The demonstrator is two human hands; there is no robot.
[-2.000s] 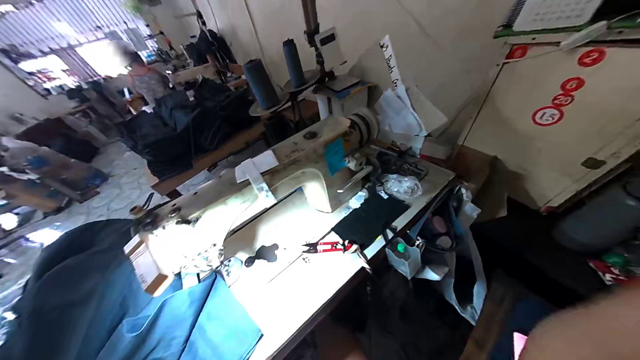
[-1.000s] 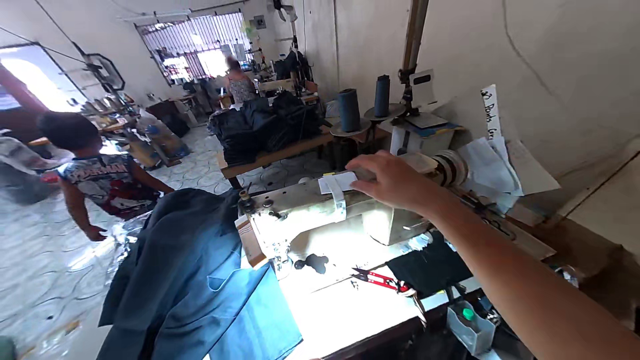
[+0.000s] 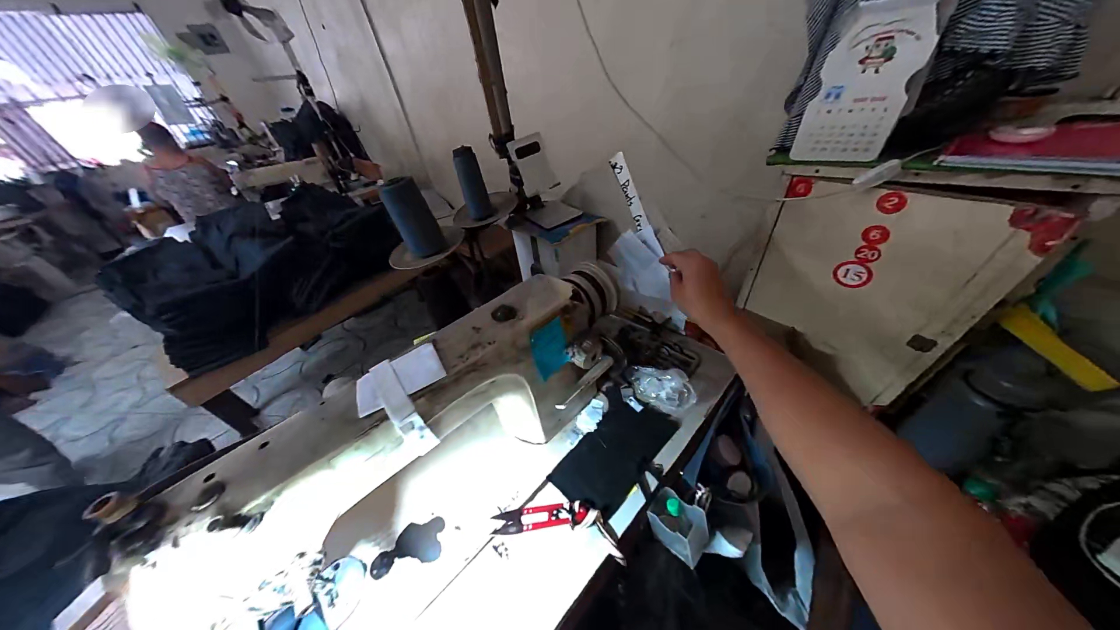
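My right hand (image 3: 698, 284) reaches out past the handwheel (image 3: 595, 289) of an industrial sewing machine (image 3: 472, 337). Its fingers are closed on the edge of white papers (image 3: 643, 262) that lean near the wall. My left hand is out of view. Red-handled thread snips (image 3: 542, 518) lie on the lit table, beside a dark cloth piece (image 3: 612, 451). A small black object (image 3: 420, 540) rests nearer the needle end. Folded white paper (image 3: 401, 385) lies over the machine arm.
Two dark thread cones (image 3: 411, 219) stand behind the machine. A wooden cabinet (image 3: 892, 289) with red number stickers is at right. Bags (image 3: 682, 529) hang at the table's edge. Dark garments (image 3: 254, 254) are piled on a bench; another person (image 3: 179, 175) is beyond.
My right hand has moved from above the machine arm to the papers by the wall and has taken hold of them. The view has swung to the right.
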